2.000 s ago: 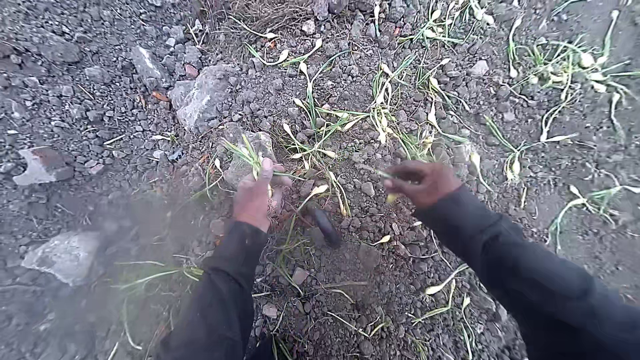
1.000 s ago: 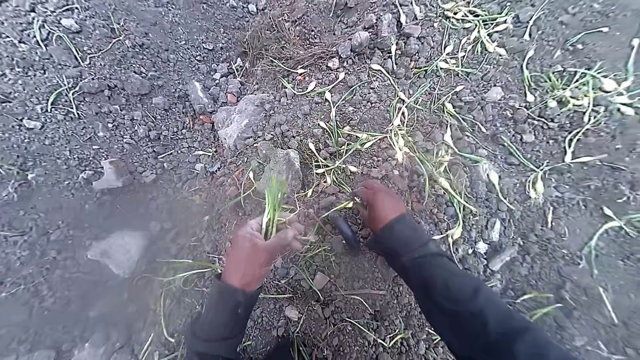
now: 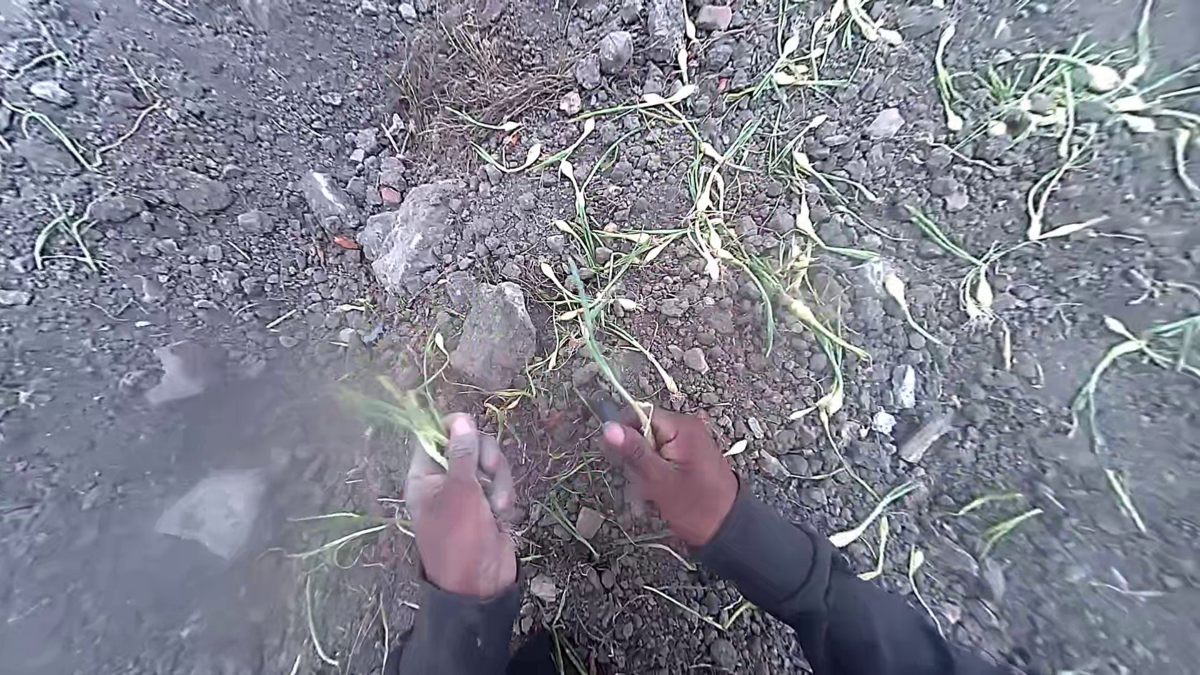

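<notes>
My left hand (image 3: 461, 511) grips a small bunch of green seedlings (image 3: 408, 412) between thumb and fingers, their leaves pointing up and left. Close by on the right, my right hand (image 3: 675, 469) pinches one onion-like seedling (image 3: 600, 352) by its pale lower end, its long green leaf pointing up. A dark object (image 3: 605, 407) shows just beyond the right thumb; what it is and whether the hand holds it cannot be told. Many pulled seedlings with pale bulbs (image 3: 712, 234) lie scattered on the soil beyond both hands.
Grey stones (image 3: 495, 336) lie just ahead of the hands, with another large rock (image 3: 409, 234) behind them. A flat pale stone (image 3: 216, 514) is at the left. More bulb seedlings (image 3: 1041, 103) lie at the upper right, and dry grass (image 3: 469, 75) is at the top.
The right hand now has a seedling upright in its fingers; one second ago it was lower, at the ground beside the dark object. The left hand keeps its bunch, its leaves now leaning left.
</notes>
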